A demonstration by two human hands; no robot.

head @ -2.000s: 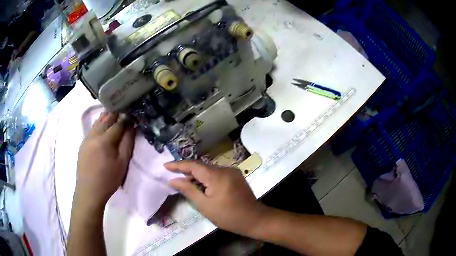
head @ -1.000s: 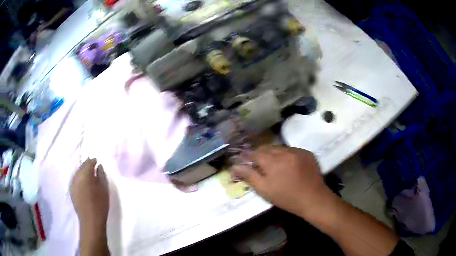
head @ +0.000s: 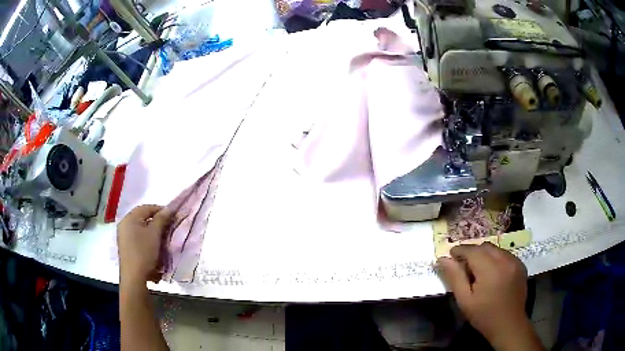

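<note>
My left hand [head: 142,243] grips the near end of the stack of cut pink panels [head: 188,236] at the left front of the table. A pink fabric piece [head: 404,116] lies left of the overlock machine [head: 473,72], partly behind the metal cloth plate [head: 428,182]. My right hand [head: 490,284] is at the table's front edge by the cream waste cutout plate [head: 517,239], with thumb and fingers close together; whether it holds anything cannot be told. Pink thread trimmings [head: 473,221] lie under the machine head.
Thread snips [head: 601,195] lie on the table at the far right. A second sewing machine [head: 68,171] with a black handwheel and a red block [head: 115,193] are at the left. A printed ruler [head: 342,273] runs along the front edge [head: 329,296].
The view has swung left. My left hand has moved from the fabric by the needle to the panel stack. My right hand has drawn back from the trimmings to the table's front edge.
</note>
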